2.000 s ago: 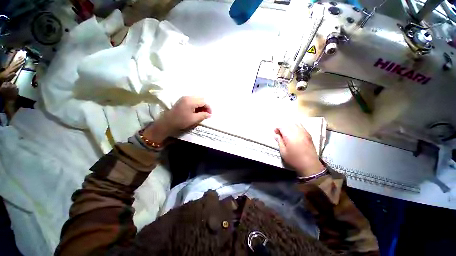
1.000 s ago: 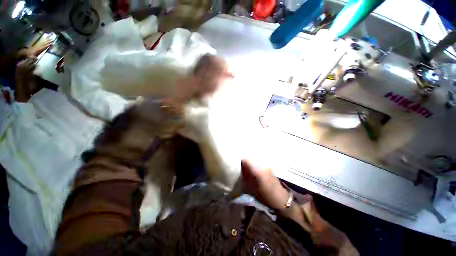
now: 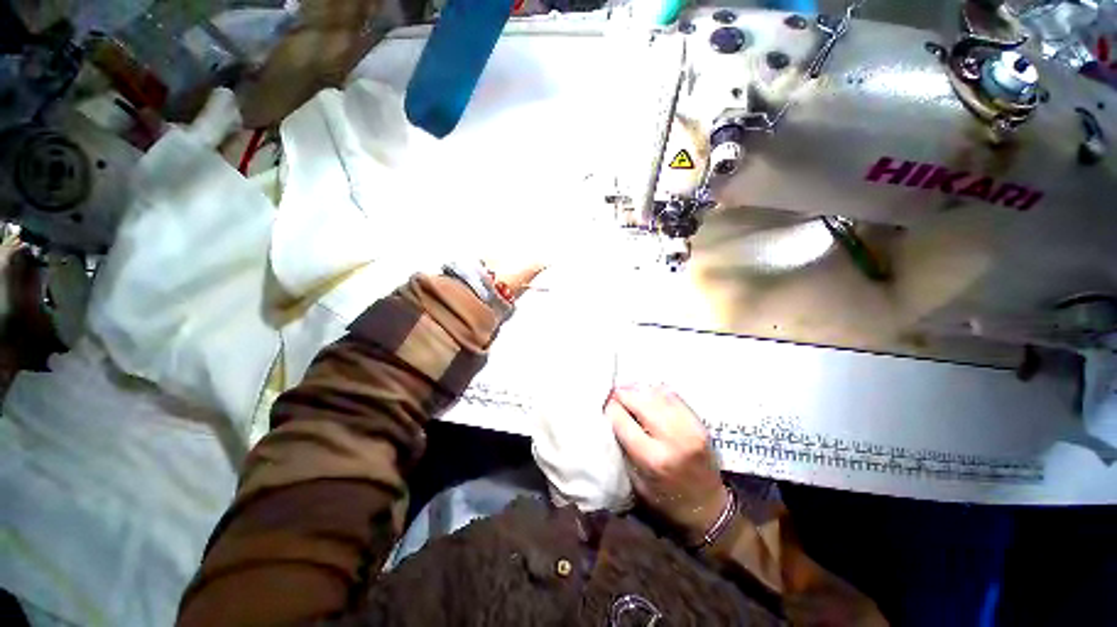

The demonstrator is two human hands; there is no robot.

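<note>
A cream-white garment piece (image 3: pixel 576 429) lies below the needle area and hangs over the table's front edge. My right hand (image 3: pixel 668 447) pinches its right edge near the table front. My left hand (image 3: pixel 524 279) is on the cloth, left of and below the presser foot (image 3: pixel 671 227); glare washes out its fingers, so its grip cannot be told. The sewing machine (image 3: pixel 955 184), marked HIKARI, stands at the right. Glare hides the needle plate and much of the cloth near it.
More cream-white cloth (image 3: pixel 184 294) is heaped at the left and hangs down. A blue bar (image 3: pixel 459 61) juts in at the top. Dark green snips (image 3: pixel 857 249) lie under the machine arm. A printed ruler (image 3: pixel 882 461) runs along the table's front edge.
My left hand has moved from the heap, where it was blurred, down to beside the needle area. My right hand holds the cloth edge upright below the needle. The view has shifted.
</note>
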